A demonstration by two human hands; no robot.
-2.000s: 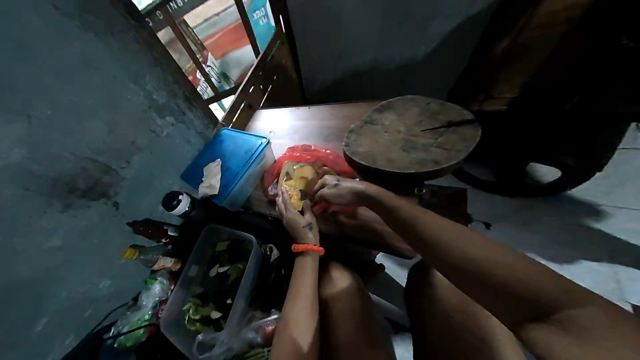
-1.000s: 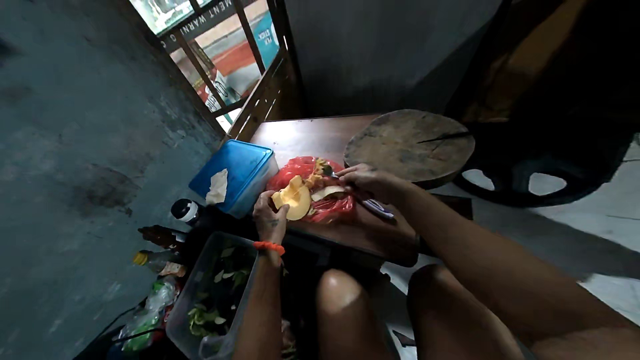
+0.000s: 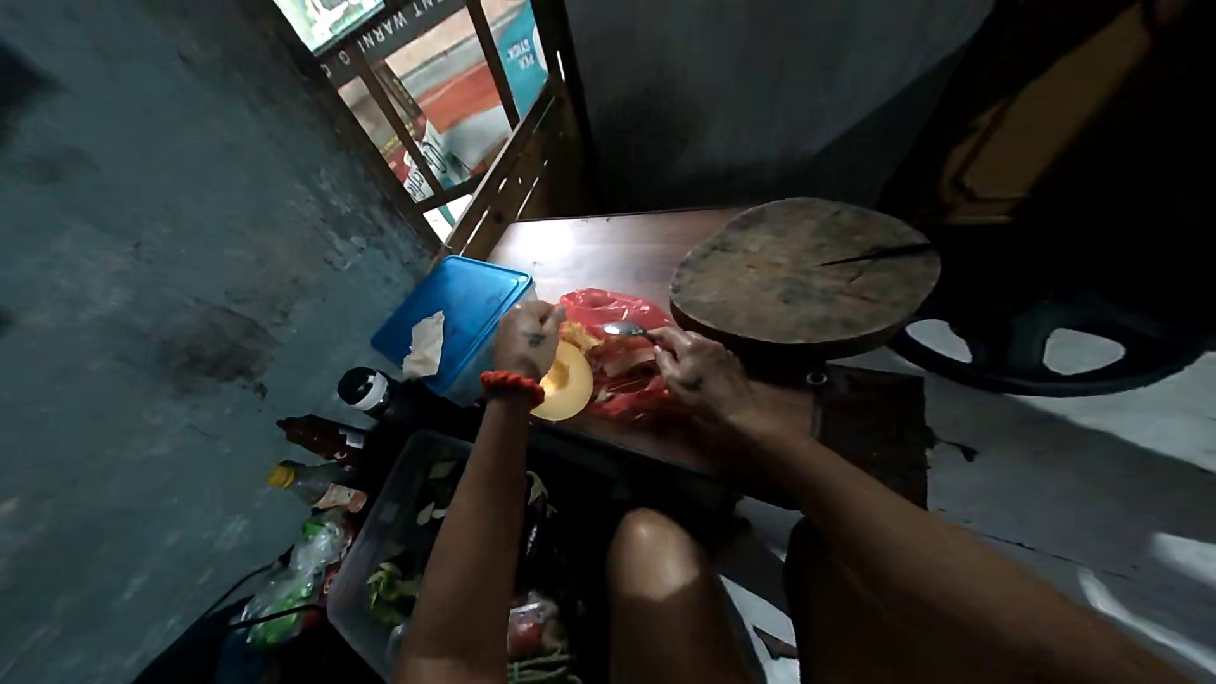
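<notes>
My left hand [image 3: 528,340], with an orange band at its wrist, holds a cut piece of yellow-fleshed fruit or squash [image 3: 565,382] over the table's near edge. A metal spoon [image 3: 627,330] is in my right hand [image 3: 703,372], its bowl pointing left toward the piece. Beneath and between my hands a red plastic bag [image 3: 613,309] lies spread on the wooden table [image 3: 589,249], with orange pulp and scraps on it.
A thick round wooden chopping block [image 3: 807,275] stands at right. A blue-lidded container [image 3: 465,306] with crumpled paper is at left. Bottles [image 3: 323,439] and a clear plastic tub [image 3: 375,541] of greens stand below it.
My left hand has turned and now sits higher on the yellow piece, near the blue lid. The spoon in my right hand has come clear of the pulp and shows plainly.
</notes>
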